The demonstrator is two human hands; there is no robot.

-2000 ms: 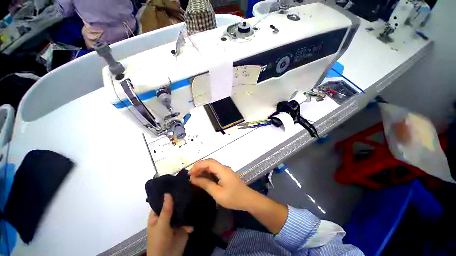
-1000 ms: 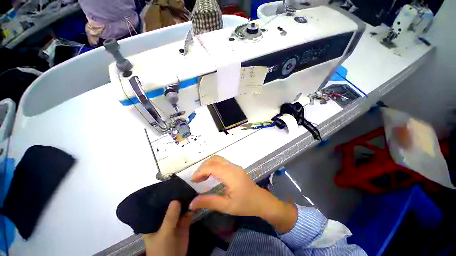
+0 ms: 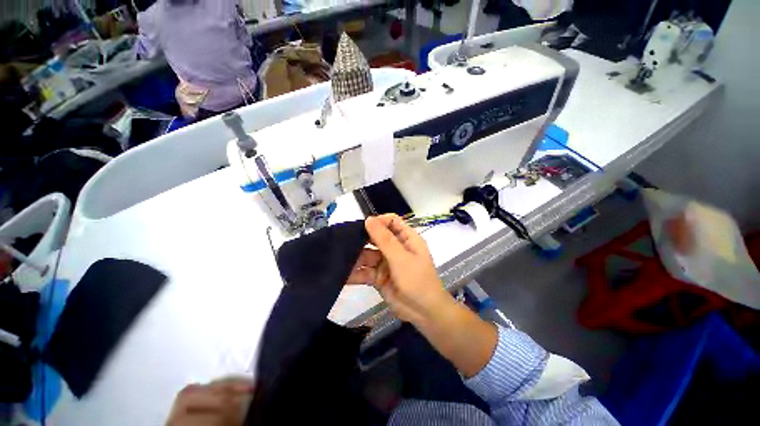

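A black fabric piece hangs in front of the machine table, raised over its front edge and running down to the picture's bottom. My right hand grips its upper right corner between thumb and fingers. My left hand is blurred and cut off by the bottom edge, beside the fabric's lower left side; its grip is unclear. The sewing machine stands behind, its needle area just above the fabric. Another black panel lies flat on the table's left.
A dark case, black strap with white roll and parts tray lie along the machine. A red stool bears a plastic bag at right, near a blue crate. A person in lilac is behind.
The fabric has been lifted and opened out into a long hanging piece. My right hand has moved up with its corner; my left hand has moved down and left. The view has shifted.
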